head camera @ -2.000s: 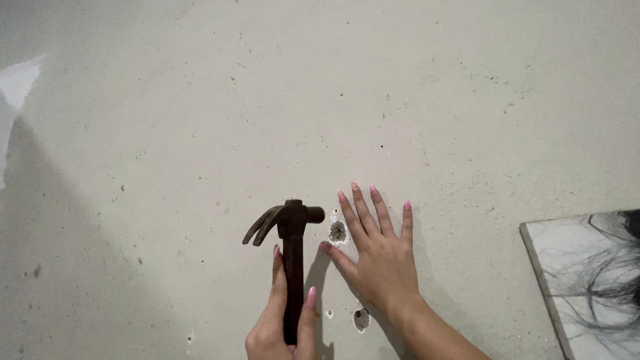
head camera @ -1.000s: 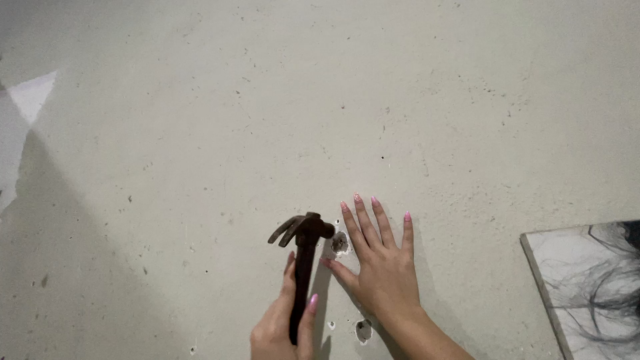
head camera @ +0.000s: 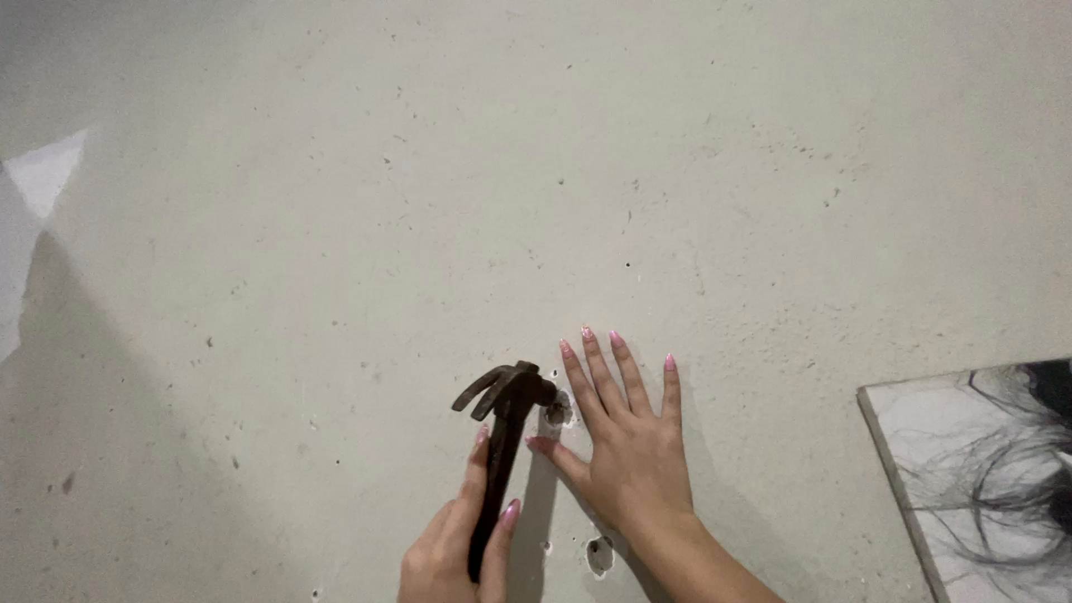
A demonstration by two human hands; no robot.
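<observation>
A dark claw hammer (head camera: 507, 419) is held by its handle in my left hand (head camera: 452, 536), head up, claws pointing left. The hammer's face is at the left edge of a chipped hole (head camera: 559, 408) in the painted wall (head camera: 377, 209); whether it touches cannot be told. My right hand (head camera: 636, 461) rests on the wall just right of that hole, palm to the surface, fingers spread, holding nothing. Its thumb tip lies just below the hole. A second hole (head camera: 600, 555) shows beneath my right hand, left of the wrist.
At the lower right is a panel with a black-and-white picture (head camera: 955, 469), its left edge near my right forearm's side. A white patch (head camera: 50, 172) shows on the wall at the far left. Small pits and marks dot the wall.
The hammer's head has come from a little left of the upper hole to its edge, and the handle now leans more to the right. My right hand stays spread beside the hole.
</observation>
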